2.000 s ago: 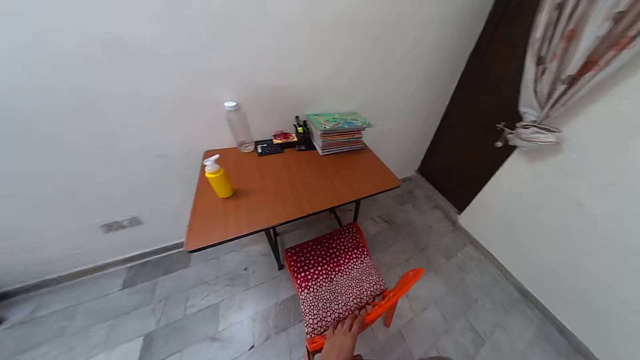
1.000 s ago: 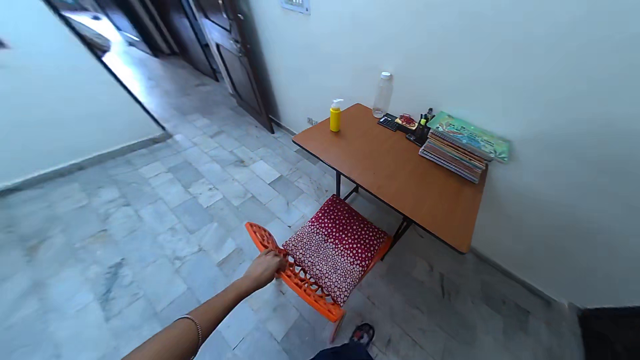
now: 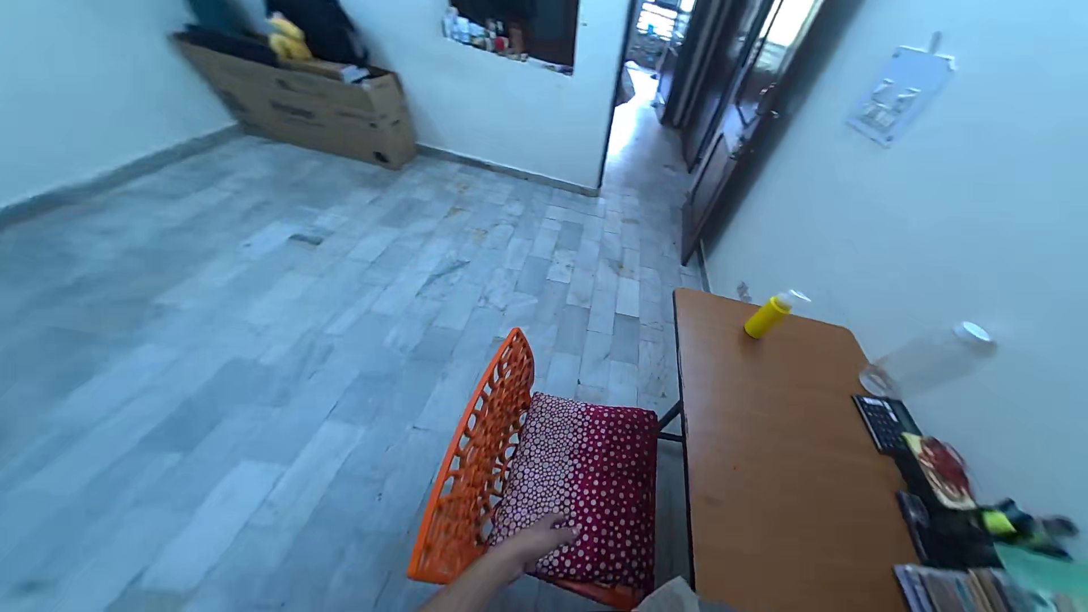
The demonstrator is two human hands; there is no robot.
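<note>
My left hand (image 3: 541,541) reaches in from the bottom, over the near edge of a dotted red and white cushion (image 3: 586,476). Its fingers look extended with nothing between them; whether they touch the cushion I cannot tell. The cushion lies on the seat of an orange plastic chair (image 3: 463,493), whose openwork backrest stands on the left. Right of the chair is a brown-topped table (image 3: 765,450), bearing a yellow pump bottle (image 3: 767,318), a clear bottle (image 3: 926,361), a calculator (image 3: 884,422) and a stack of books (image 3: 960,588). My right hand is not in view.
A tiled floor (image 3: 340,340) spreads left of the chair. A large cardboard box (image 3: 314,110) stands by the far wall, with a yellow soft toy (image 3: 289,38) on it. A dark door (image 3: 714,183) stands open by a passage beyond the table.
My left hand has left the chair's backrest, which it gripped one second ago, and is now over the cushion. The view has swung left strongly.
</note>
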